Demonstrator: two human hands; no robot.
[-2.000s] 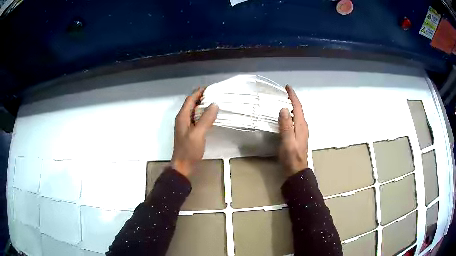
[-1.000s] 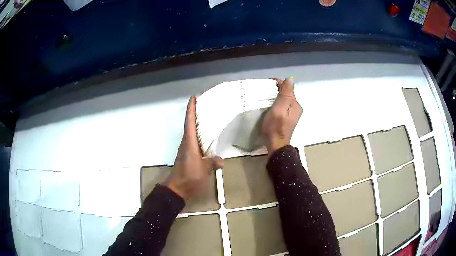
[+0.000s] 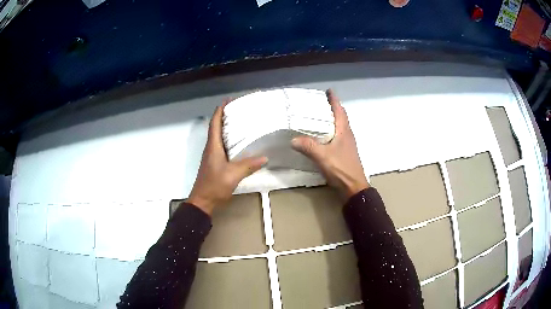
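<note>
A thick stack of white die-cut pieces (image 3: 281,110) is bowed upward between my hands, over the white sheet (image 3: 417,121). Its near underside shows grey. My left hand (image 3: 222,166) grips the stack's left edge, with the thumb at its near side. My right hand (image 3: 335,151) grips the right edge, with the thumb over the near right corner. Whether the stack touches the sheet, I cannot tell. The thin white grid of the waste skeleton (image 3: 270,224) lies in front, with tan-grey backing (image 3: 311,217) showing through its openings.
The dark blue press (image 3: 199,36) spans the back, with a red button (image 3: 477,13) and an orange notice (image 3: 527,27) at the right. Faint cut outlines mark pieces (image 3: 71,226) still in the sheet at the left. A red edge (image 3: 496,299) shows at the lower right.
My right hand has turned and come back to the stack's right side, with its thumb now at the near edge. My left hand has shifted slightly left. The stack is more evenly bowed.
</note>
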